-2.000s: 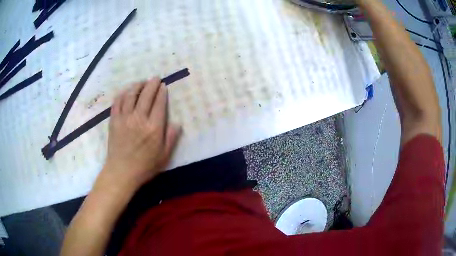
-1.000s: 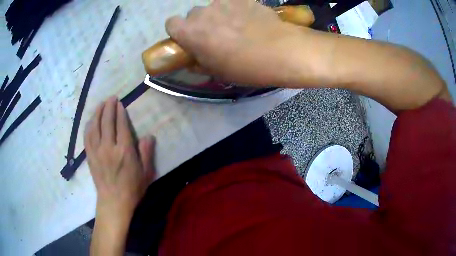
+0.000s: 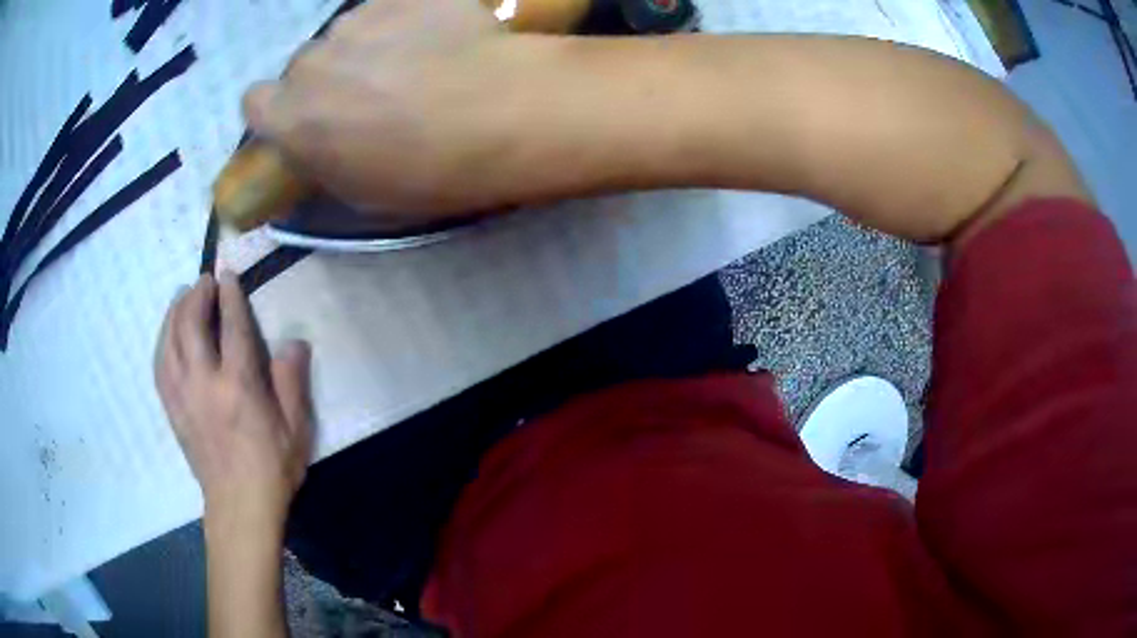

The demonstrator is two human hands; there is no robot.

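Observation:
A steam iron lies on the white table cover, mostly hidden under my right hand and forearm; its pale soleplate edge [image 3: 362, 239] shows below the fist. My right hand [image 3: 387, 112] is closed on the orange-brown iron handle [image 3: 258, 187]. A dark fabric strip pair [image 3: 274, 266] shows in short pieces between the iron and my left hand, and its end shows above my right hand. My left hand [image 3: 231, 386] lies flat with fingertips on the strips near their joined corner, which is hidden under it.
A loose fan of dark strips [image 3: 94, 187] lies at the left of the white table cover [image 3: 100, 436]. More dark strips [image 3: 150, 19] show at the top left edge. A white round base [image 3: 857, 426] stands on the speckled floor at the lower right. Dark cloth is at my lap.
My right hand came in from the far right with the iron and has moved left along the strip. My left hand has shifted left to the strips' corner. The camera view has also shifted.

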